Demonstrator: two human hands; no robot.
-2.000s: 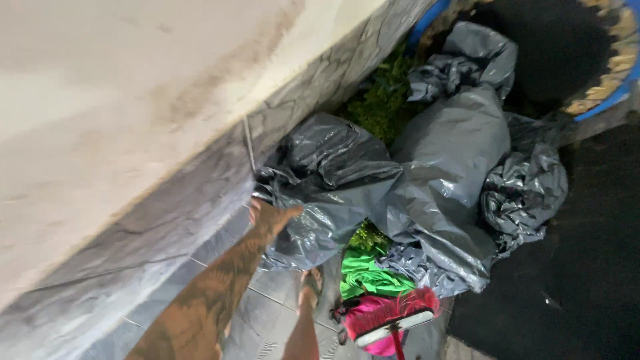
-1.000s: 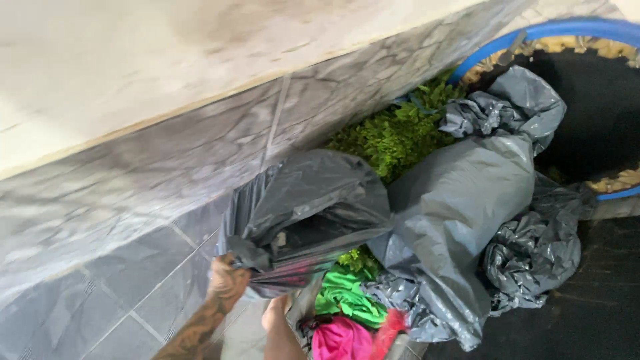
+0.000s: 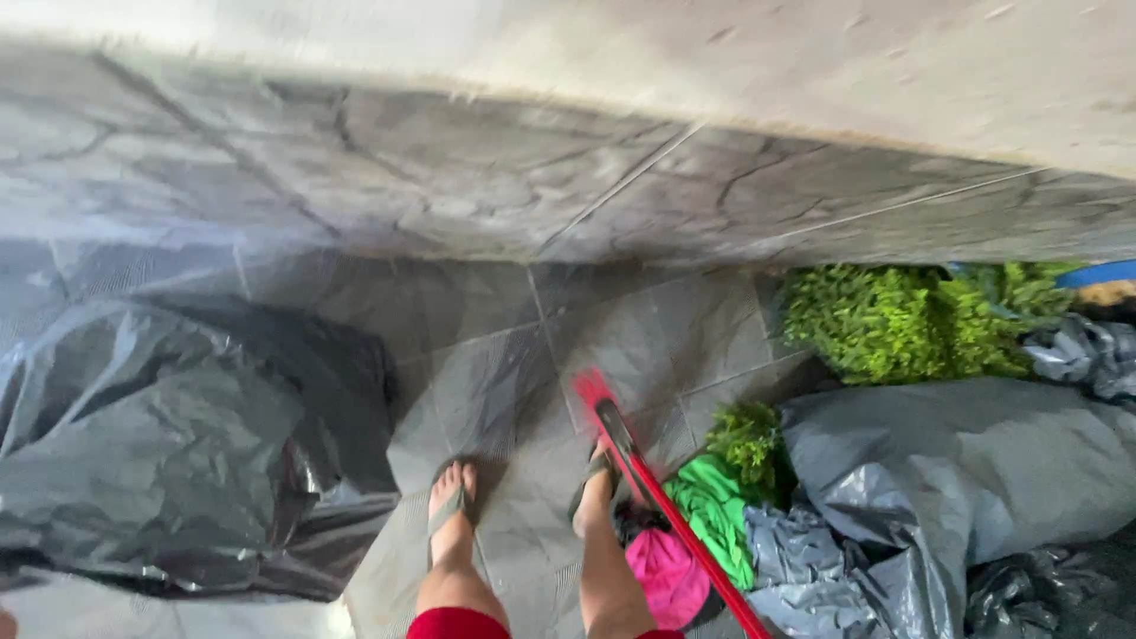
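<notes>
A black plastic bag (image 3: 177, 444), full-looking and wrinkled, fills the left side of the head view. In the bottom left corner a sliver of skin, perhaps my left hand (image 3: 7, 623), shows beside the bag; its grip is hidden. My right hand is out of view. A broom with red bristles (image 3: 590, 387) and a red handle (image 3: 697, 546) slants over the tiled floor near my sandalled feet, its handle running out past the bottom edge. Beside the handle lie a green cloth (image 3: 714, 510) and a pink cloth (image 3: 667, 577).
A stone-patterned tiled wall (image 3: 497, 177) runs across the top. At the right are green leafy foliage (image 3: 887, 319), a large grey plastic bag (image 3: 994, 453) and a crumpled black bag (image 3: 1047, 586). A blue rim (image 3: 1100, 273) shows at the right edge.
The black bag, held by my left hand beside the wall one second ago, is now at the far left, apart from the grey bag. The view has swung left. The broom's bristles are now near my feet.
</notes>
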